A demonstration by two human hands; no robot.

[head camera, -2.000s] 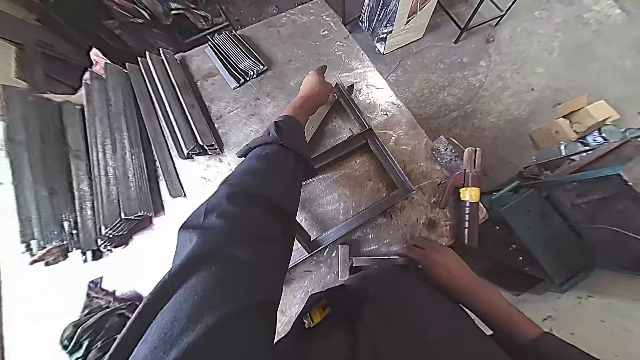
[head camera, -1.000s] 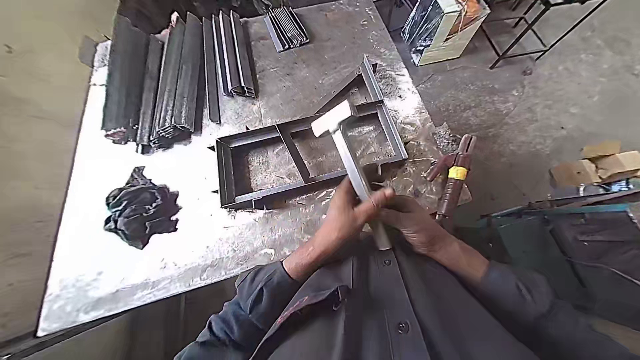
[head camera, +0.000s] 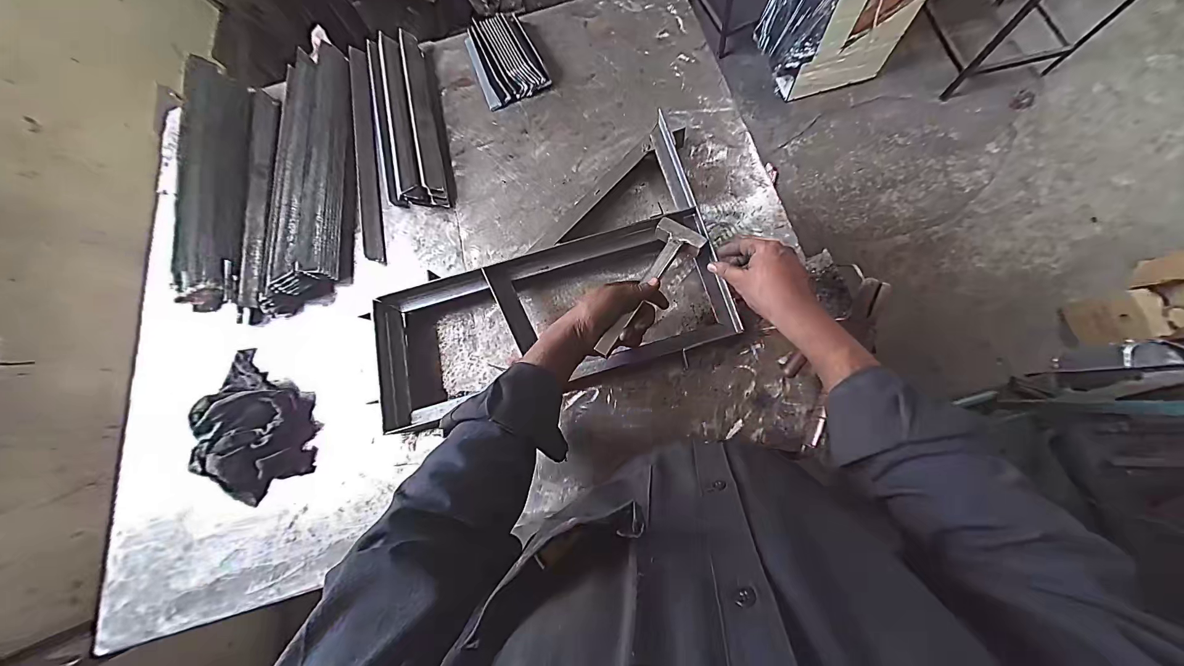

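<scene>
My left hand (head camera: 622,313) is closed round the handle of a hammer (head camera: 680,236), whose head lies over the right end of an angle-iron frame (head camera: 504,301). The frame is a rectangle with one crossbar, flat on a metal-topped table. My right hand (head camera: 760,273) is at the frame's right edge, thumb and fingers close together near the bar; whether they pinch something small is unclear. Behind the rectangle, a slanting bar (head camera: 601,196) and another angle-iron bar (head camera: 673,162) form a triangle.
Stacks of dark angle-iron lengths (head camera: 305,185) lie at the table's (head camera: 592,74) left, with shorter pieces (head camera: 507,60) at the back. A crumpled dark cloth (head camera: 254,430) is at the left. Right of the table are cardboard pieces (head camera: 1115,314) and a metal stand (head camera: 999,60) on the floor.
The hammer, held at my body by both hands a second ago, is now over the frame in my left hand. My right hand has let go of it and moved to the frame's right edge.
</scene>
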